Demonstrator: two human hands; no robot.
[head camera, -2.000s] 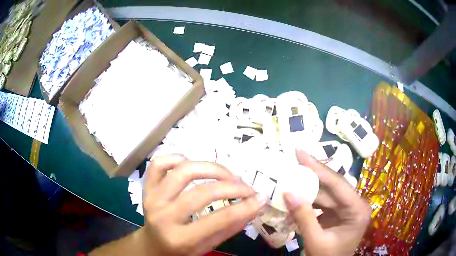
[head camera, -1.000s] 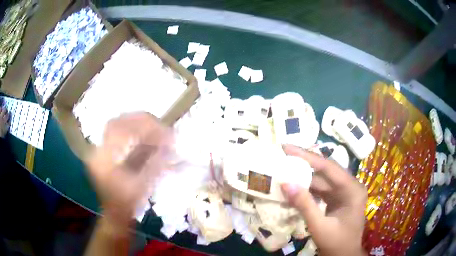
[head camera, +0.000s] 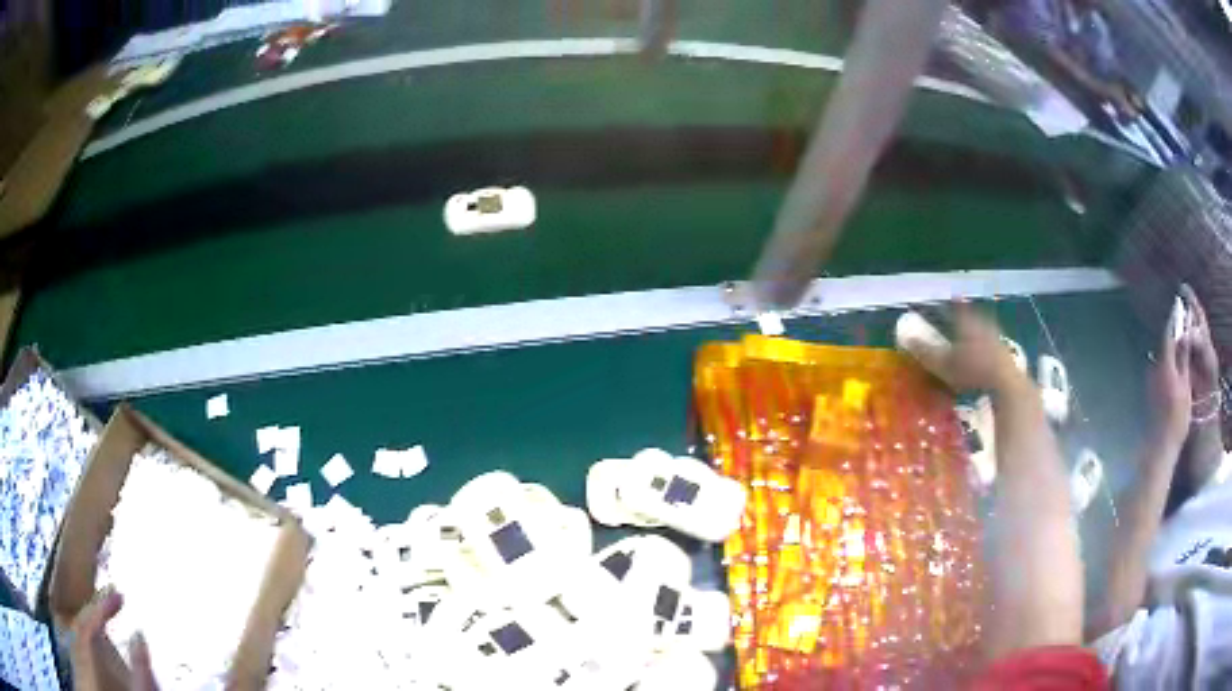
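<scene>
My right hand (head camera: 976, 354), blurred, is stretched out past the far right corner of the amber component bundle (head camera: 824, 506). Its fingers are on a cream-white housing (head camera: 921, 335). My left hand (head camera: 106, 651) is cut off by the lower left edge, fingers apart, over the open carton (head camera: 277, 607) of white squares (head camera: 189, 547). I see nothing in it. A pile of housings with dark rectangles (head camera: 511, 543) lies between the carton and the bundle, partly over loose white squares (head camera: 335, 594).
A grey metal rail (head camera: 541, 321) with a slanting post (head camera: 851, 162) runs behind the bench. Beyond it, one housing (head camera: 491, 209) lies on the green conveyor. A second carton (head camera: 34, 459) is far left. Another person's hands (head camera: 1192, 358) are at the right, near more housings (head camera: 1054, 388).
The view has swung up and right. My right hand has moved from the pile to beyond the bundle, holding a housing. My left hand has left the housing and is at the carton.
</scene>
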